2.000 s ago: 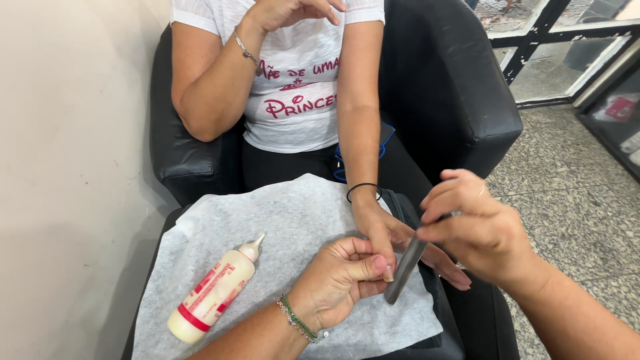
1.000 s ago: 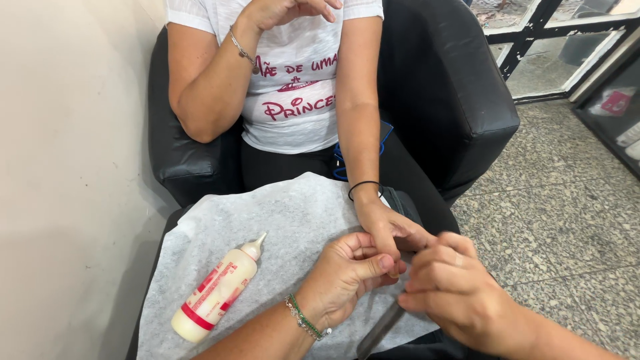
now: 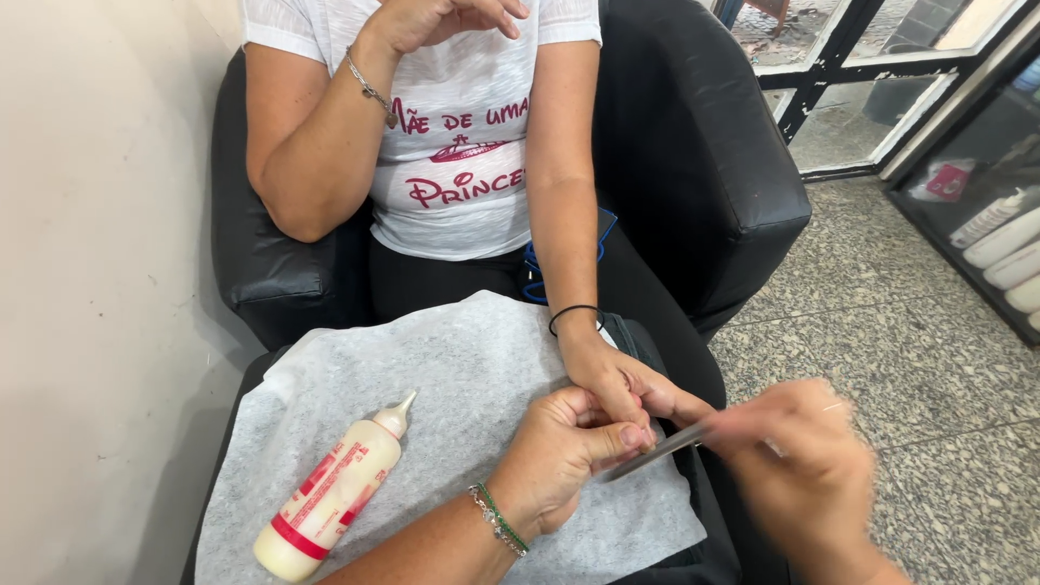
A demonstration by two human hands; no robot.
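My left hand (image 3: pixel 561 455) pinches a fingertip of the seated person's hand (image 3: pixel 609 374) between thumb and fingers, above the white disposable cloth (image 3: pixel 455 366). In my right hand (image 3: pixel 800 463), blurred by motion, is a grey nail file (image 3: pixel 654 455); it slants down to the left, its far end beside the held fingertip. Whether the file touches the nail I cannot tell. A squeeze bottle (image 3: pixel 333 491) of pale liquid with a pointed nozzle and red print lies on the cloth, left of my left hand.
The person in a white printed T-shirt (image 3: pixel 455 162) sits in a black armchair (image 3: pixel 674 122), the other arm raised. A pale wall (image 3: pixel 106 244) stands at the left. Speckled floor tiles (image 3: pixel 934 390) and a dark case with white bottles (image 3: pixel 1003 244) are at the right.
My right hand and the file have shifted about beside the held finger; the file pointed more steeply downward in both earlier frames. My left hand keeps its hold and the bottle lies as before.
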